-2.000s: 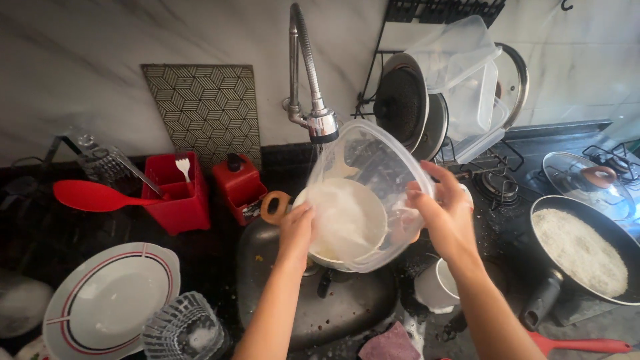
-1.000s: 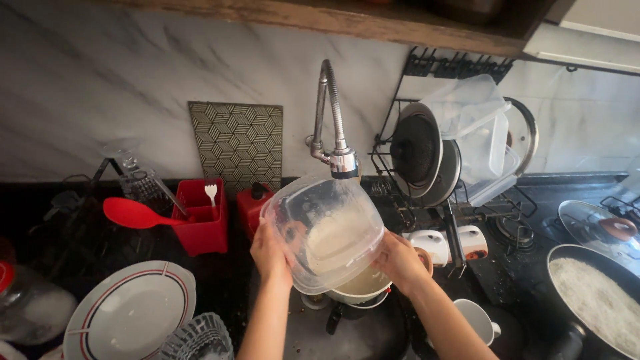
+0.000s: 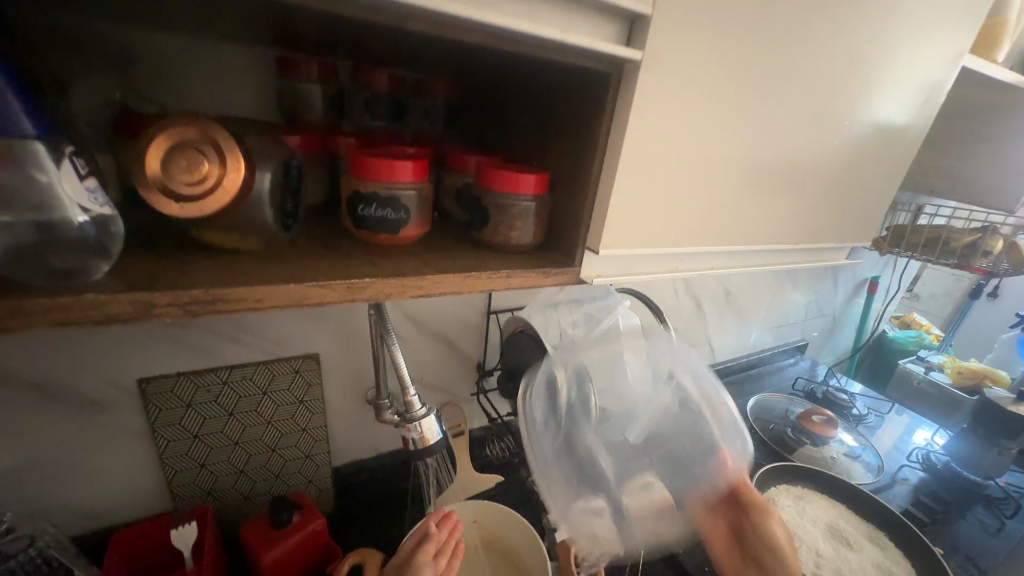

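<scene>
My right hand (image 3: pixel 740 516) grips a clear plastic container (image 3: pixel 632 448) by its right side, raised in front of the dish rack and blurred by motion. My left hand (image 3: pixel 432 548) holds nothing; its fingers rest close to the left rim of a cream pot (image 3: pixel 500 544) with a wooden handle. Water runs in thin streams from the chrome faucet (image 3: pixel 420 424) just behind the pot. A light spatula-like utensil (image 3: pixel 460 464) stands behind the pot's rim. The lower part of the left hand is cut off by the frame's edge.
Overhead, a wooden shelf (image 3: pixel 320 298) holds several red-lidded jars. A pan of white grated-looking food (image 3: pixel 836 532) and a glass lid (image 3: pixel 816 436) are on the stove at right. Red holders (image 3: pixel 288 536) stand at lower left, before a patterned board (image 3: pixel 240 432).
The container has gone from both hands to my right hand alone, and has moved up and right, away from the pot. My left hand has let go of it. The view has tilted up strongly.
</scene>
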